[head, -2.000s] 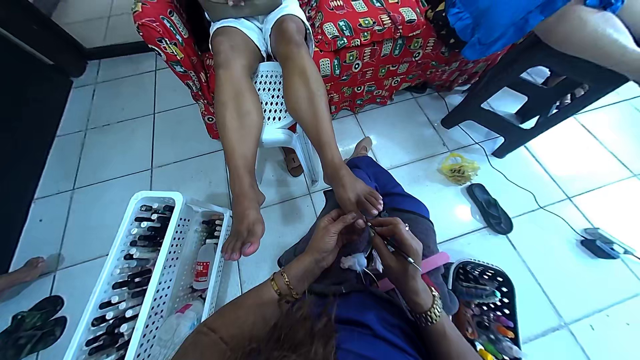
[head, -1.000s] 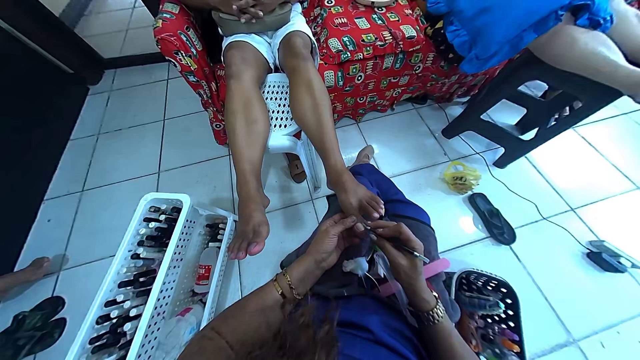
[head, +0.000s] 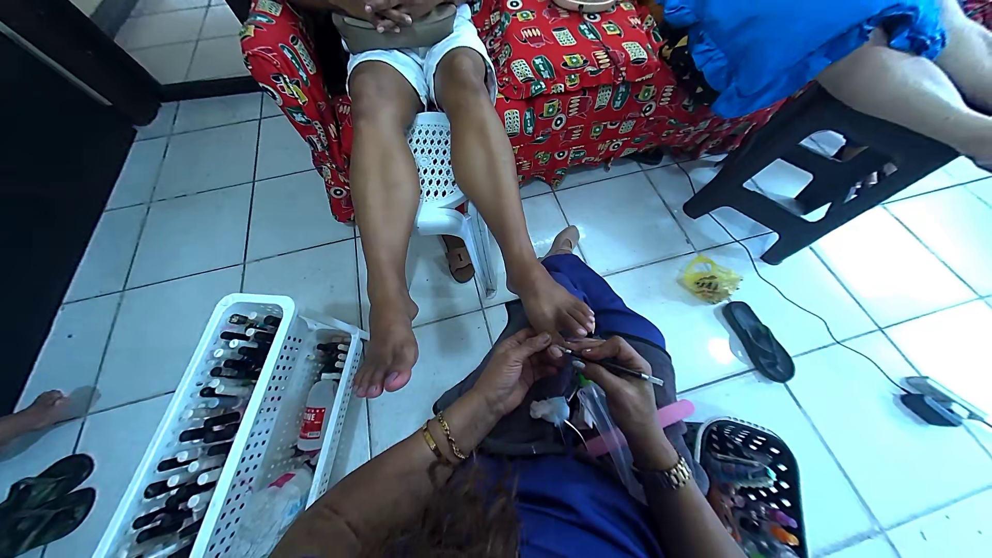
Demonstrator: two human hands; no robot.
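Observation:
A seated person's bare foot (head: pixel 554 306) rests over my lap. My left hand (head: pixel 511 368) holds the toes of that foot from the near side. In my right hand (head: pixel 624 380) is a thin metal nail tool (head: pixel 637 373), its tip at the toes; the exact kind of tip cannot be told. A clear plastic tube or bottle (head: pixel 608 426) hangs below my right hand. White cotton (head: pixel 550 409) and a pink nail file (head: pixel 676 412) lie on my lap. The person's other foot (head: pixel 387 353) is beside my left forearm.
White plastic baskets (head: pixel 271 372) with nail polish bottles stand at the left. A black basket (head: pixel 789 449) of supplies is at the lower right. A black slipper (head: pixel 759 341), a yellow plastic bag (head: pixel 711 279), a cable and a black stool (head: pixel 814 178) are at the right; another person's legs rest on the stool.
The seated person's clasped hands have come into view at the top as the view shifted slightly. My hands have stayed at the same foot, with the tool in my right hand.

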